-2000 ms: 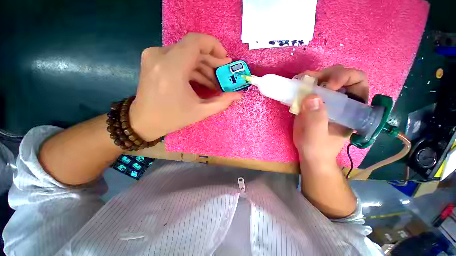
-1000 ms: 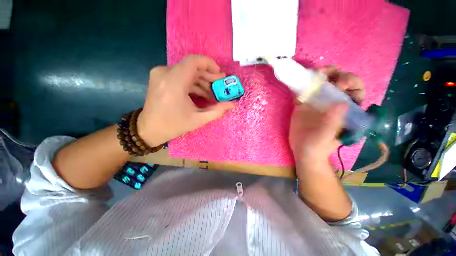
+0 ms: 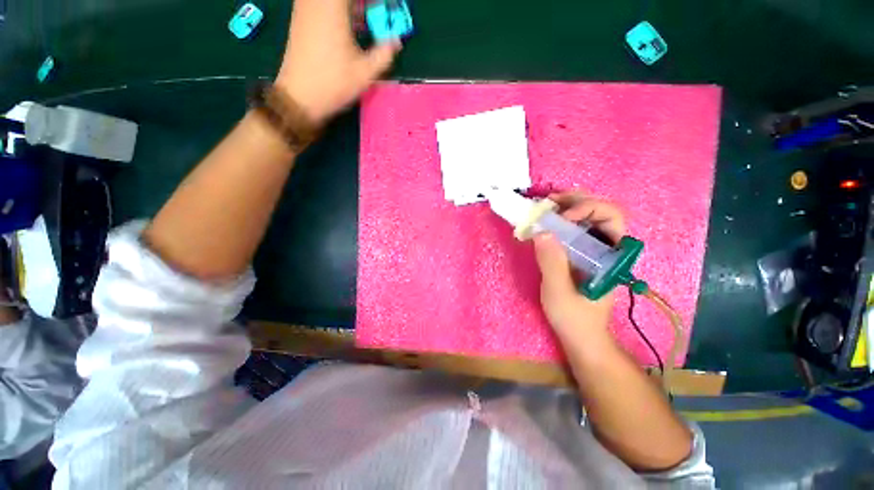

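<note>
My left hand (image 3: 331, 62) is stretched out to the top edge of the picture, beyond the pink mat. It holds a teal device housing (image 3: 389, 21), slightly blurred, between thumb and fingers. My right hand (image 3: 575, 278) is closed around the dispensing syringe (image 3: 580, 246), which has a pale tape band and a green cap (image 3: 613, 269) at its rear. The syringe's front end lies at the lower edge of the white wiping paper (image 3: 484, 155); its needle tip is hard to make out. A row of dark dabs runs along that edge.
The pink foam mat (image 3: 441, 278) lies on the dark green bench. Other teal housings (image 3: 646, 43) lie on the bench beyond it. The air hose (image 3: 677, 330) runs down from the syringe. A black box with a red light (image 3: 847, 215) stands at right. Another person's sleeve (image 3: 43, 383) shows at left.
My left hand has moved forward with the housing, off the mat. The syringe has swung from the housing to the wiping paper's edge. The view now shows more of the bench's far side.
</note>
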